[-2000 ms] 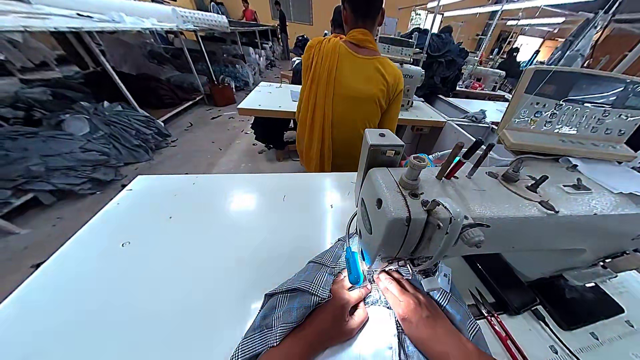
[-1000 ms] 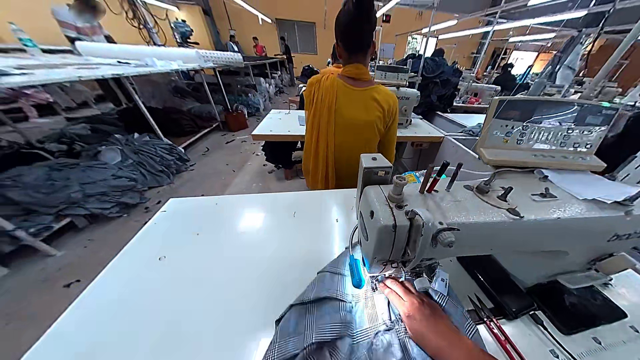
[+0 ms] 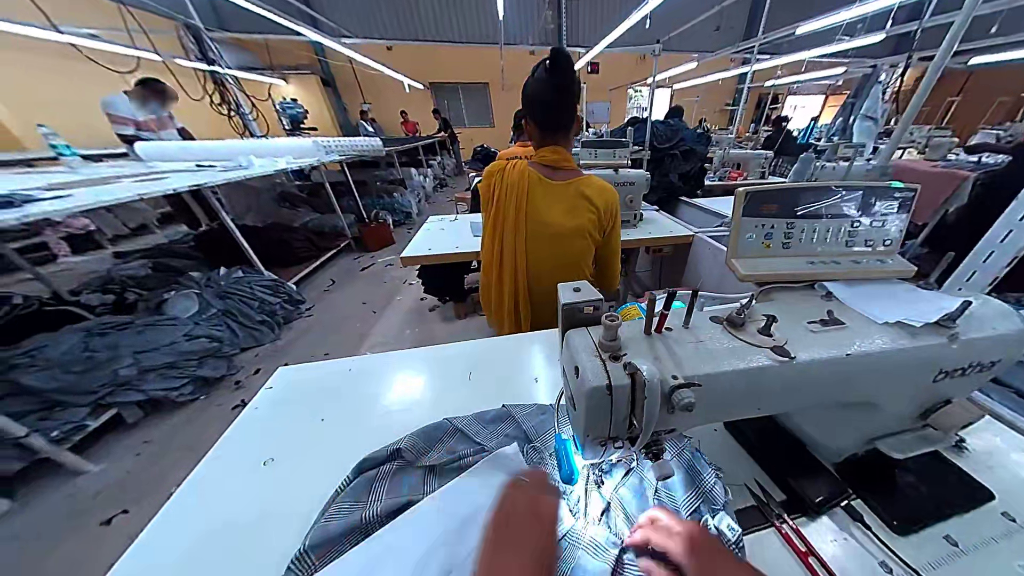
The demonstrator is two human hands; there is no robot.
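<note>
Grey plaid fabric (image 3: pixel 448 456) lies under the needle area of a white Brother sewing machine (image 3: pixel 768 360), with a pale piece of cloth or paper (image 3: pixel 432 520) over its left part. My left hand (image 3: pixel 520 524) is a blur over the edge of that pale piece; whether it grips anything is unclear. To its right, my right hand (image 3: pixel 680 544) has its fingers on the plaid fabric below the presser foot, a fold seemingly pinched in them. A lit blue lamp (image 3: pixel 567 458) hangs beside the needle.
Red-handled tweezers or snips (image 3: pixel 788 528) and a black phone-like slab (image 3: pixel 788 464) lie right of the fabric. A control panel (image 3: pixel 824 228) stands on the machine. A person in yellow (image 3: pixel 552 232) sits ahead at another table. Dark garments (image 3: pixel 160 336) are heaped at left.
My left hand, out of sight one second ago, is back in view. My right hand has moved back from the needle. The pale piece shows more, and the view has tilted up.
</note>
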